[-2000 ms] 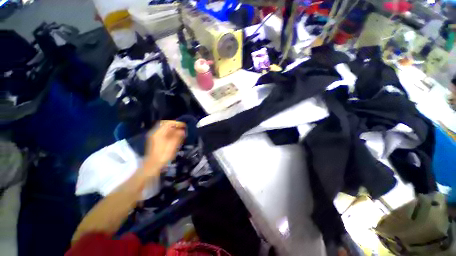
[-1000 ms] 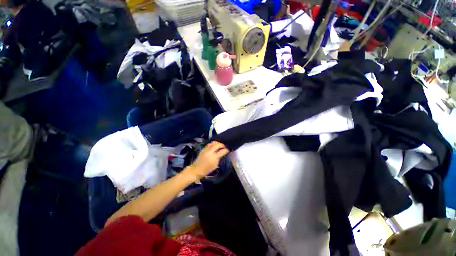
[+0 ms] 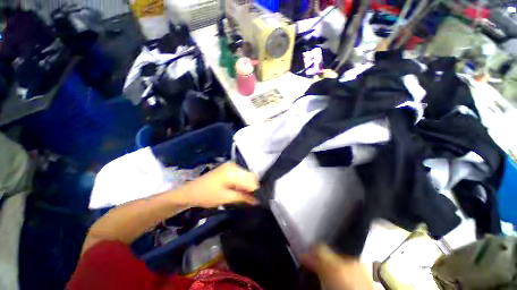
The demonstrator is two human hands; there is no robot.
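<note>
Black garment panels (image 3: pixel 397 130) with white garment panels (image 3: pixel 363 133) lie heaped across the white machine table. My left hand (image 3: pixel 229 184) is at the table's left edge, its fingers closed on the end of a long black panel (image 3: pixel 300 144) that runs back to the heap. My right hand (image 3: pixel 329 266) is blurred, low at the bottom edge of the picture by the table's front; dark blurred cloth lies just above it, and I cannot tell if it grips it. The sewing machine head (image 3: pixel 479 263) is cut off at the lower right.
A dark blue fabric bin (image 3: pixel 195 144) with white cloth (image 3: pixel 127 178) and scraps stands left of the table. A pink bottle (image 3: pixel 245 77) and a second, yellowish sewing machine (image 3: pixel 275 48) stand at the table's far left. More black and white cloth (image 3: pixel 164 71) is heaped beyond the bin.
My left hand has moved slightly down, and the black panel's end has come down with it. My right hand has come into view at the bottom. The dark cloth above it has shifted.
</note>
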